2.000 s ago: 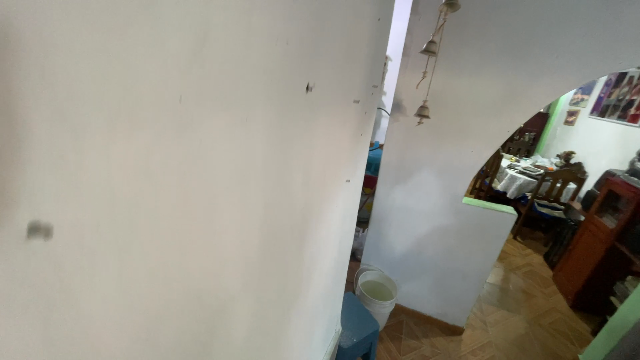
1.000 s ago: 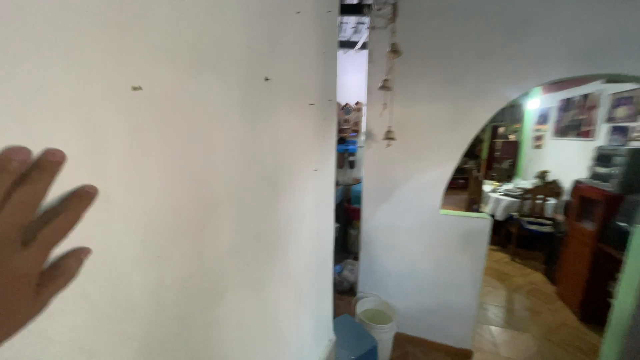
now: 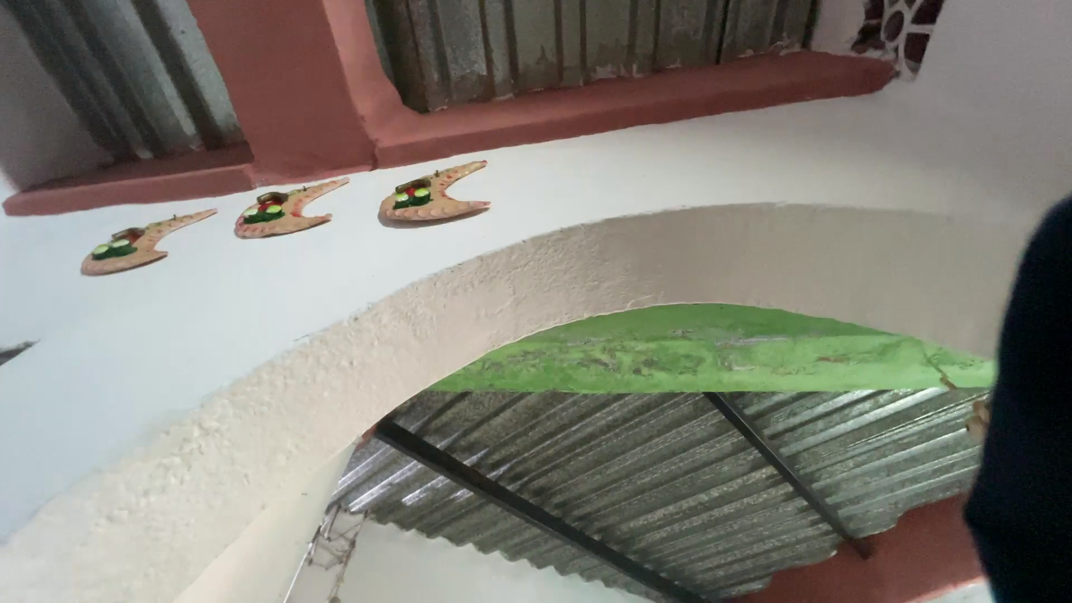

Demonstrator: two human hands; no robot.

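Observation:
Neither my left hand nor my right hand can be made out. A dark, blurred shape (image 3: 1026, 419), possibly a sleeve, fills the right edge; whose it is I cannot tell. Beside its left edge shows a small tan patch too unclear to name. Three crescent-shaped wall ornaments with green and red details hang in a row on the white wall: the left one (image 3: 121, 254), the middle one (image 3: 289, 219) and the right one (image 3: 419, 208).
Below the ornaments curves a rough plaster arch (image 3: 502, 310). Through it show a green beam (image 3: 670, 356), a corrugated metal roof (image 3: 636, 477) and dark metal bars (image 3: 536, 515). Red-painted ledges (image 3: 628, 109) run above, and a wire-like hanging thing (image 3: 333, 540) is at the lower left.
The view has swung up to the arch and roof. A hand seen at the left edge one second ago is out of view; the dark shape has appeared at the right.

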